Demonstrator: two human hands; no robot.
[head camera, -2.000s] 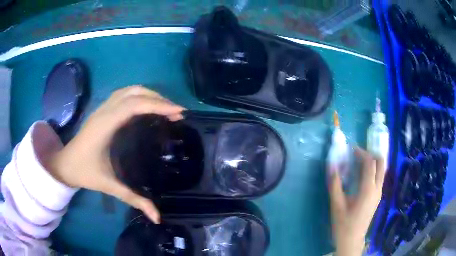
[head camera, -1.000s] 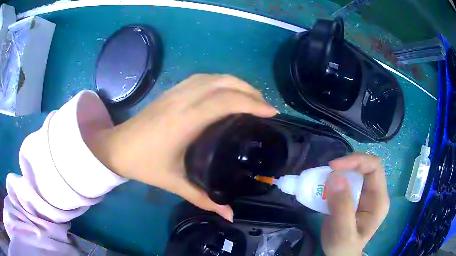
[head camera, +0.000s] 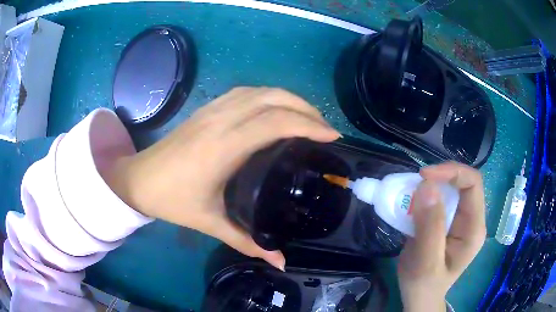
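Observation:
A glossy black twin-well housing (head camera: 305, 198) lies in the middle of the bench. My left hand (head camera: 225, 158) grips its hooded left end, thumb below and fingers above. My right hand (head camera: 444, 234) holds a white squeeze glue bottle (head camera: 396, 198), pointing left. Its orange tip is over the hooded well, near the upper right of the hollow. Whether the tip touches the wall, and whether any liquid comes out, I cannot tell. The bottle and my right hand partly cover the right well.
A second housing (head camera: 420, 97) stands at the upper right, a third (head camera: 262, 289) at the bottom. An oval lid (head camera: 149, 76) and white carton (head camera: 38, 79) are at the left. A clear bottle (head camera: 512, 210) lies by the blue tray (head camera: 529, 244). Clear plastic pieces (head camera: 515, 61) are behind.
My right hand has taken up the orange-tipped bottle and brought it over the held housing. In the last second, the tip moved up and right within the well. The view has shifted left.

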